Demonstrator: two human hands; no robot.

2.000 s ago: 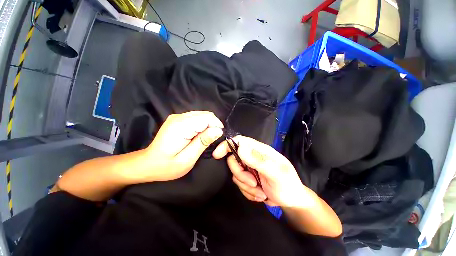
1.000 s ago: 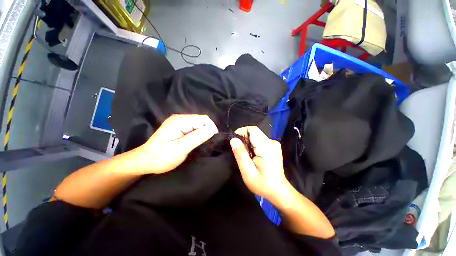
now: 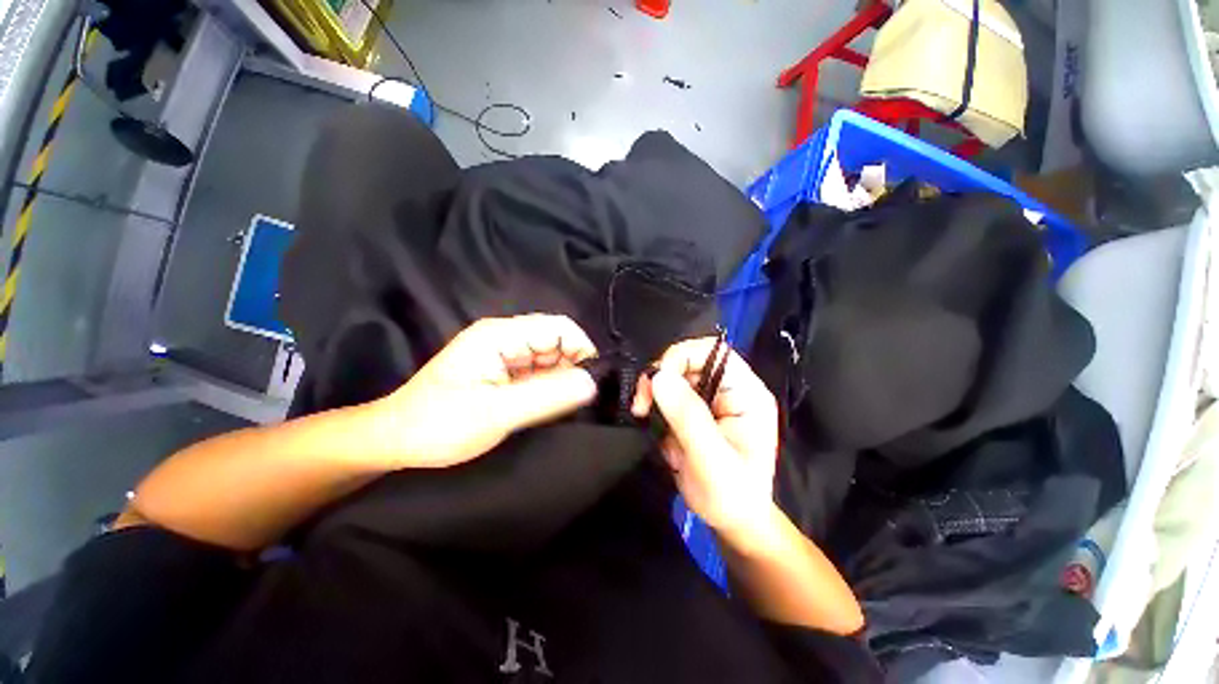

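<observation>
A black garment lies over my lap, with a thin pale line of stitching or thread curving above my hands. My left hand pinches a narrow black edge of it, left of the middle. My right hand pinches the same edge a little to the right, thumb and finger together. A slim dark pointed tool, perhaps small snips, is held in my right hand with its tip upward between the fingers. A short stretch of black edge with pale stitches shows between the hands.
A blue crate stands at right under a heap of black garments. A red-legged seat with a beige cushion is behind it. A grey table frame and a dark plate with a blue rectangle are at left.
Two seconds ago the tool pointed at the cloth beside my left fingertips; now it points up, and my right fingers hold the edge. The view has shifted slightly.
</observation>
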